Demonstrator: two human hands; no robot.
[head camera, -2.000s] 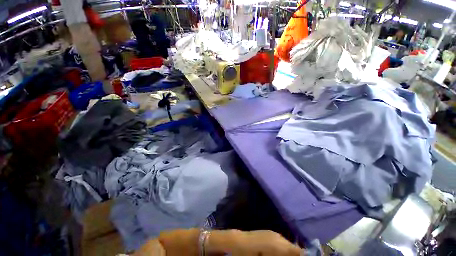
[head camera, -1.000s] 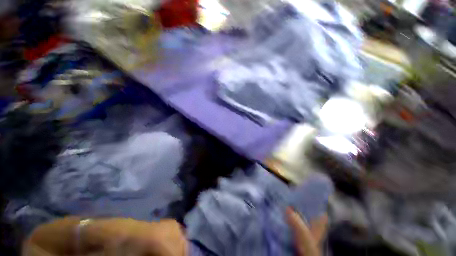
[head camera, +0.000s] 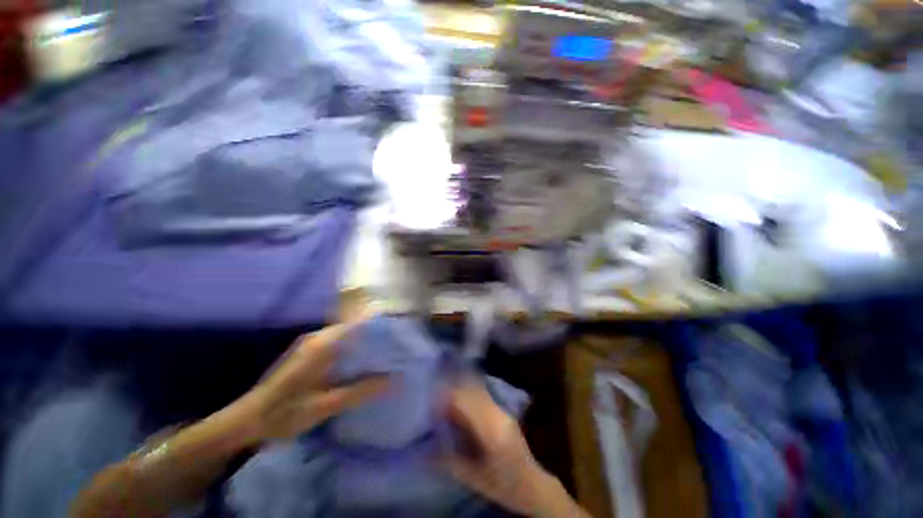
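Note:
The picture is blurred by motion. My left hand and my right hand are at the lower middle, in front of the table's edge. Between them they hold a bundle of light blue-grey cut pieces, the left fingers over its left side and the right hand at its right side. More of the cloth hangs below, cut off by the lower edge. The overlock machine stands on the table just beyond the hands, its needle lamp glaring.
Blue-grey panels are heaped on the purple-covered surface at left. The white table bears a black flat object and a white roll. Below its edge are a brown box and blue crates with cloth.
The view has swung right, from the purple surface and floor heaps to the machine. Both hands are now in full view around the bundle, which showed at the lower edge a second ago.

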